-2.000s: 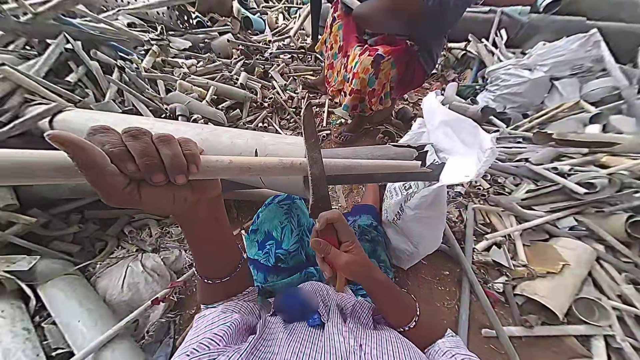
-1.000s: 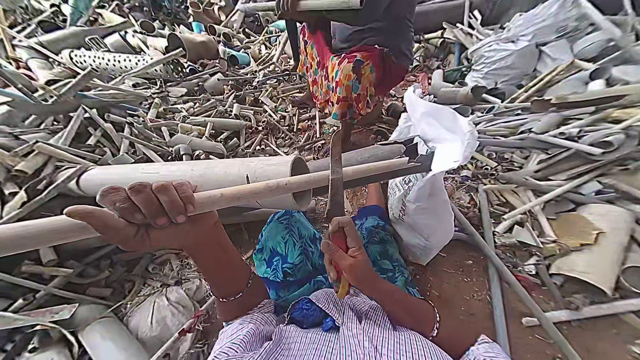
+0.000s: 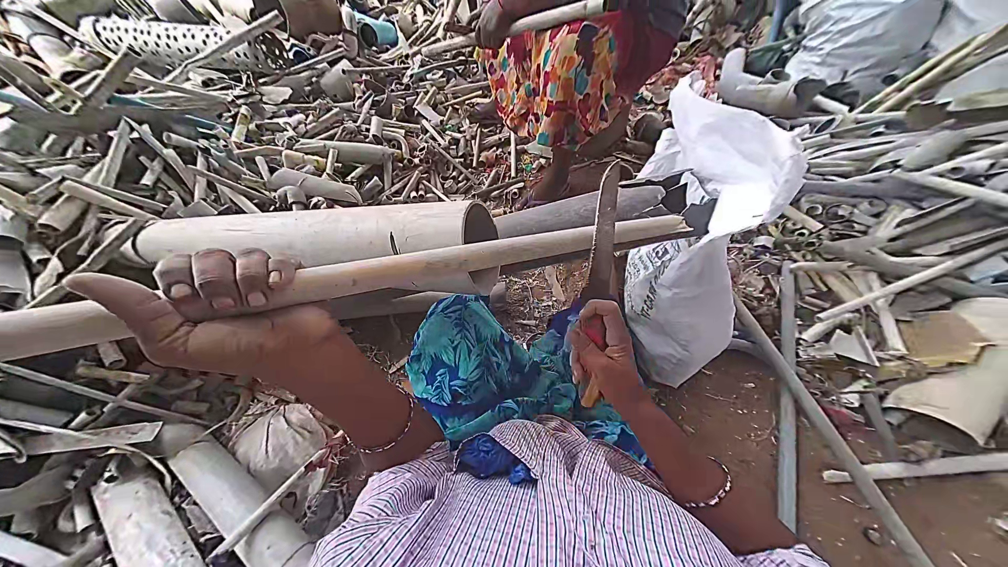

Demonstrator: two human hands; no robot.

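Note:
My left hand (image 3: 228, 307) is wrapped around a long thin plastic pipe (image 3: 425, 264), palm up, with the thumb stretched out. The pipe runs from the left edge to a jagged end near the white sack. My right hand (image 3: 605, 350) grips the handle of a long-bladed knife (image 3: 603, 228), its blade upright and crossing the pipe near that end. Whether the blade touches the pipe, I cannot tell. A wide plastic pipe (image 3: 315, 236) lies behind the thin one, and a grey pipe (image 3: 583, 211) with a broken end lies beyond it.
An open white woven sack (image 3: 685, 307) stands right of my knees. Across from me, a co-worker's hand (image 3: 494, 25) holds another pipe (image 3: 559, 17). Heaps of scrap pipe (image 3: 339, 157) spread around. A long thin pipe (image 3: 827, 425) lies on the ground at the right.
The thin pipe in my left hand now slopes up to the right; two seconds ago it was nearly level. The co-worker's pipe has come into view. The view has shifted.

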